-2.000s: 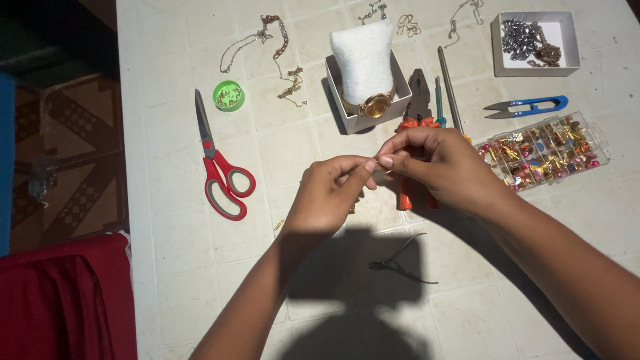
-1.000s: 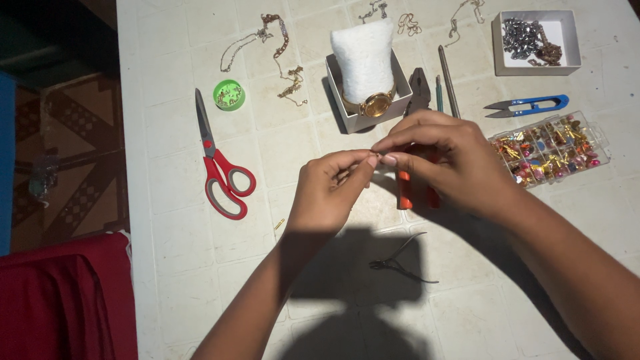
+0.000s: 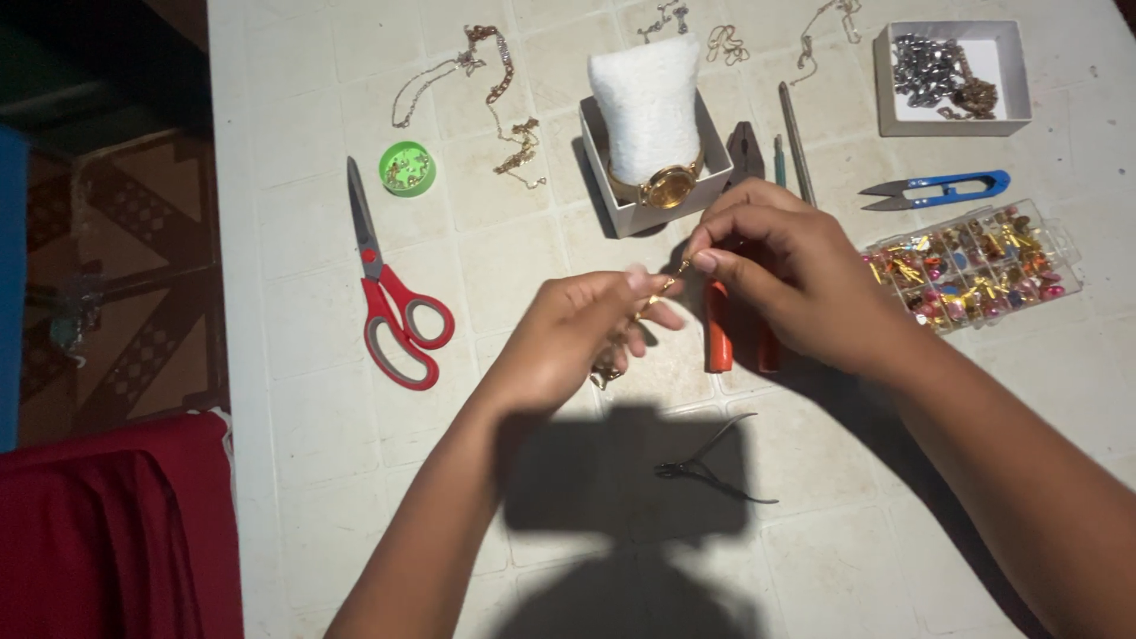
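Observation:
A thin gold-coloured chain [image 3: 652,303] runs between my hands over the middle of the table. My left hand [image 3: 590,328] pinches it between thumb and index finger, other fingers loosely spread, and part of it hangs below the palm. One end is held in the fingertips of my right hand [image 3: 781,266]. Under my right hand lie pliers with orange handles [image 3: 719,328], partly hidden. Just behind, a gold-coloured wristwatch [image 3: 670,186] is wrapped round a white cushion [image 3: 646,102] in an open box [image 3: 626,217]. Small nippers [image 3: 697,469] lie in the shadow nearer me.
Red-handled scissors [image 3: 390,302] and a green lid [image 3: 407,169] with small pieces lie left. Chains [image 3: 506,98] lie at the back. At right are a white box [image 3: 954,127] of chains, blue thread snips [image 3: 941,188] and a divided bead case [image 3: 976,266]. A metal rod [image 3: 797,142] lies behind my right hand.
My hands have drawn slightly apart, and a stretch of gold-coloured chain now shows between them. The fingers of my left hand have loosened from their closer curl.

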